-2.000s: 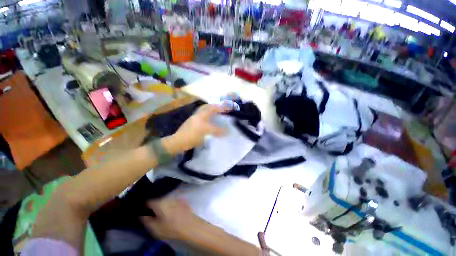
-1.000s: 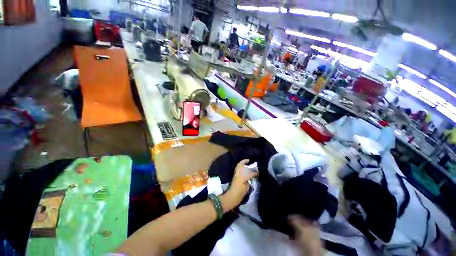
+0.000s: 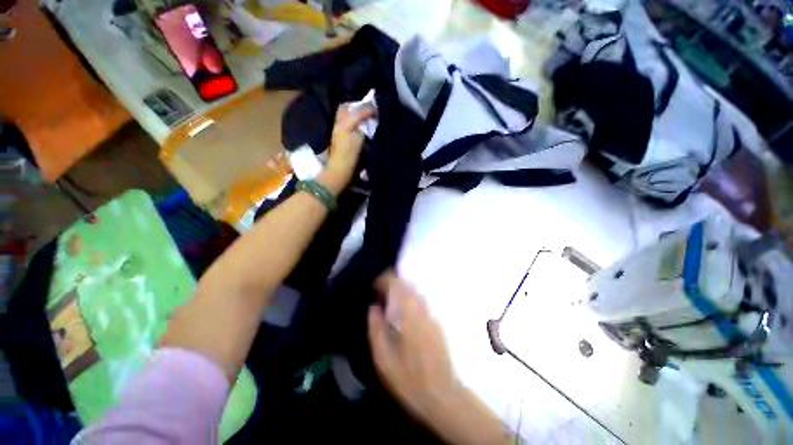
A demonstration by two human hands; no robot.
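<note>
A black and pale grey garment (image 3: pixel 396 165) lies in a loose heap on the white table, with a long black part running down towards me. My left hand (image 3: pixel 350 143) is on its left side, the fingers closed on a white-edged piece of it. My right hand (image 3: pixel 404 335) is lower down at the table's front edge, beside the black part; its fingers are curled at the cloth, but the grip cannot be made out. The white sewing machine head (image 3: pixel 665 274) is at the right, away from both hands.
A second black and white garment heap (image 3: pixel 609 104) lies beyond the machine. A phone with a red screen (image 3: pixel 196 52) stands at the upper left, near a brown board with orange tape (image 3: pixel 217 156). A green patterned board (image 3: pixel 130 295) is at the left, an orange chair (image 3: pixel 61 104) beyond.
The view has swung down and right, bringing the machine back in. The black part now stretches towards me. My right hand has come to the front edge; my left stays on the garment.
</note>
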